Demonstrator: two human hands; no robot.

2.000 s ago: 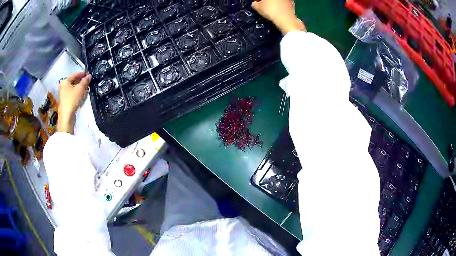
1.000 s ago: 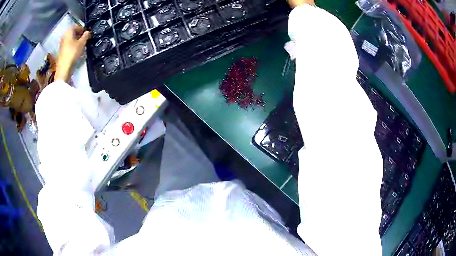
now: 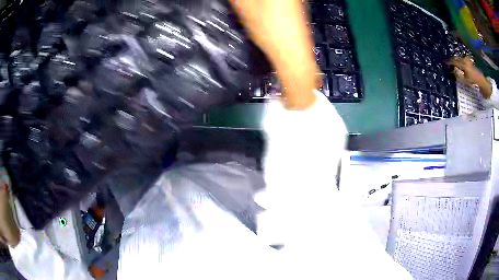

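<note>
A black blister tray stack (image 3: 109,104) fills the left of the view, close to me, tilted and blurred by motion. Its pockets hold round dark units, too smeared to tell apart. My right hand (image 3: 282,44) is at the stack's right edge; its fingers are hidden or cut off by the top of the picture. My left hand (image 3: 7,216) is at the stack's lower left edge, blurred and partly cut off by the picture's rim. The stack is held between both hands.
Another filled black tray (image 3: 339,65) lies on the green mat (image 3: 373,60). A further tray (image 3: 424,71) lies right of it, with another person's hand (image 3: 470,74) beside it. A white-grey slotted cabinet (image 3: 437,219) stands lower right. The green-ringed button (image 3: 63,222) shows lower left.
The tray stack has come closer and now covers the machine's top and the left side. The view has swung right; the red pile and red crate are out of view. Another person's hand has appeared.
</note>
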